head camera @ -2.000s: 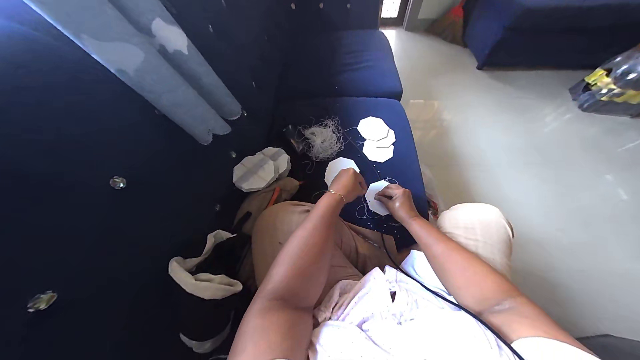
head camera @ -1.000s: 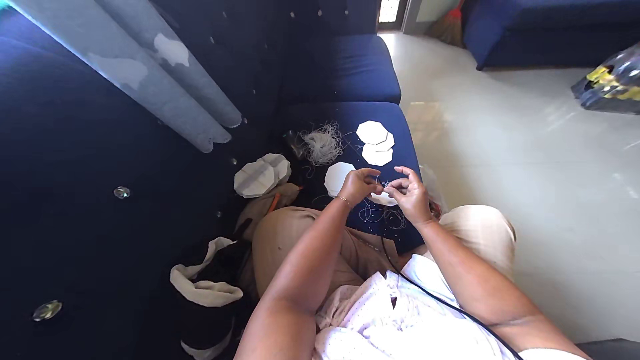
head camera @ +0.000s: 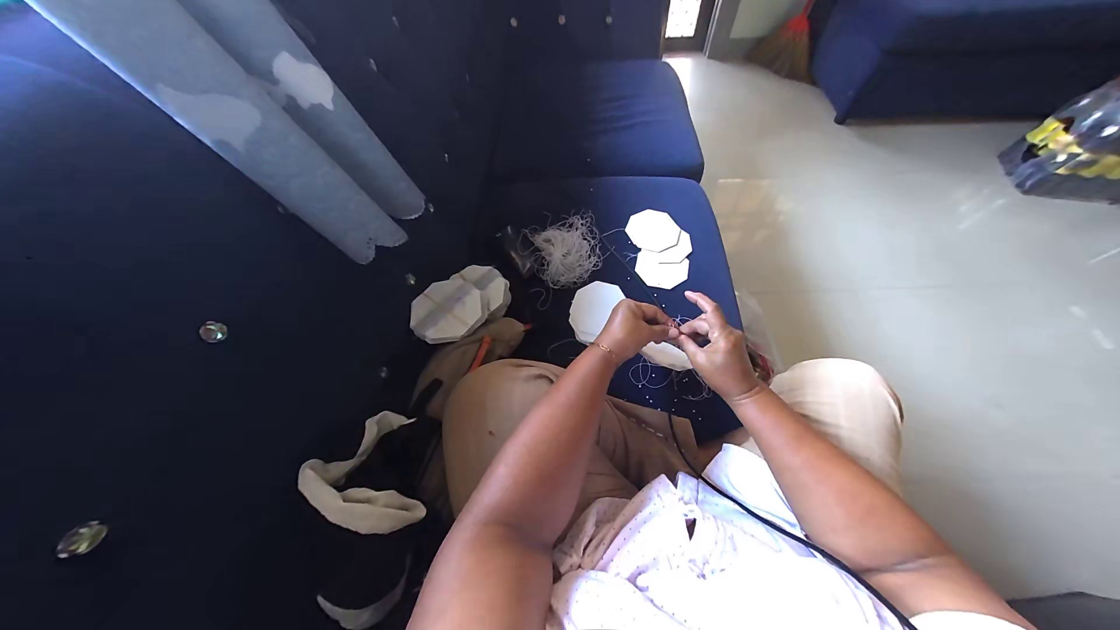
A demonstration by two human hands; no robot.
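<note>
My left hand (head camera: 637,327) and my right hand (head camera: 716,350) meet at their fingertips over the blue seat, pinching something small and reddish, too small to name. Beneath them lies a white octagonal card (head camera: 667,355), partly hidden by my right hand, with loops of thin thread (head camera: 649,376) beside it. Another white octagonal card (head camera: 595,310) lies just left of my left hand. Beyond my hands are several overlapping white octagonal cards (head camera: 653,231) and a tangled bundle of white string (head camera: 567,250). Small white specks are scattered on the seat.
Stacks of octagonal cards (head camera: 448,310) tied with string rest at the left, by a brown bag (head camera: 464,359). A black cable (head camera: 770,521) runs over my lap. A black and cream cloth item (head camera: 363,512) lies lower left. A broom (head camera: 787,48) stands far off.
Two seconds ago my hands were apart, my right hand at the lower card; now they meet at the fingertips above it. Since one second ago they have stayed close together.
</note>
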